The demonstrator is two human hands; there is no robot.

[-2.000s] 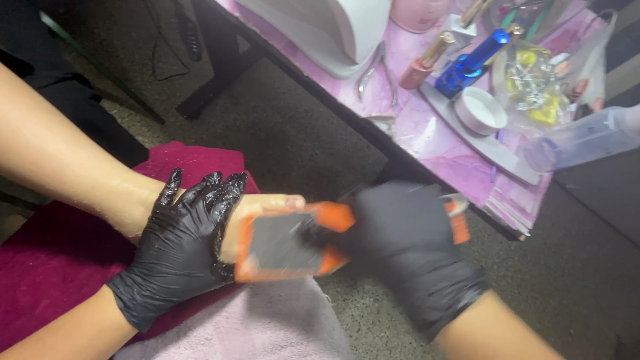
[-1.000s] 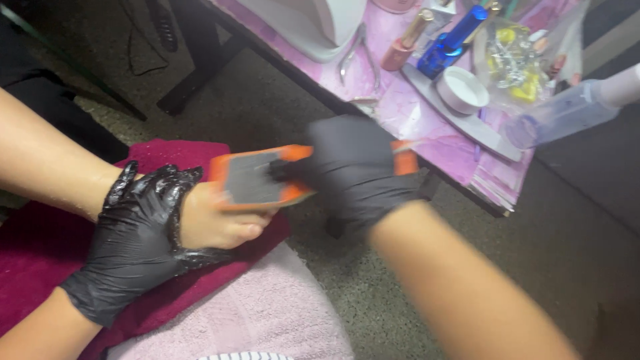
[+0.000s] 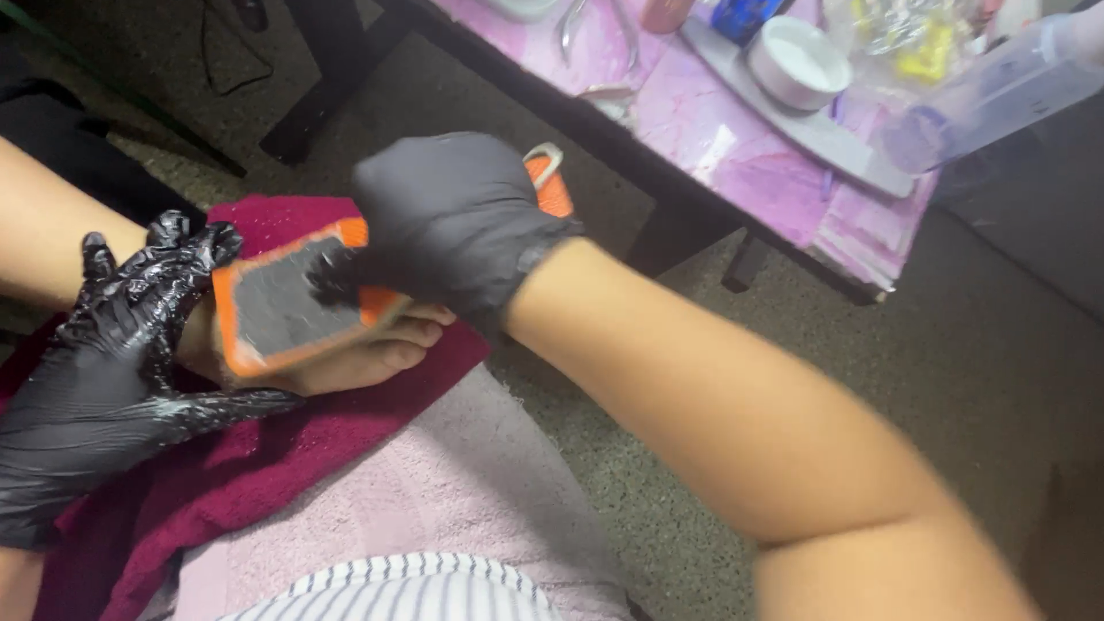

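My right hand [image 3: 457, 220], in a black glove, is closed around the handle of an orange foot file [image 3: 289, 302] with a grey abrasive face. The file's head lies over the top of another person's bare foot [image 3: 371, 362] and covers much of it; the toes show beyond its lower right edge. A cord loop hangs at the handle's end. My left hand [image 3: 129, 345], in a wet, shiny black glove, holds the foot near the ankle, thumb along its near side. A dark red towel [image 3: 431, 371] lies beneath the foot.
A pale pink towel [image 3: 431, 466] covers the lap below. At the upper right a table with a pink marbled top [image 3: 690, 129] holds metal nippers [image 3: 634, 39], a small white bowl [image 3: 799, 65], a grey nail file [image 3: 862, 159], a clear plastic bottle [image 3: 992, 95] and a plastic bag [image 3: 914, 34].
My right hand and the foot file have moved left relative to the foot, from over the toes toward the ankle. The left hand stays at the foot.
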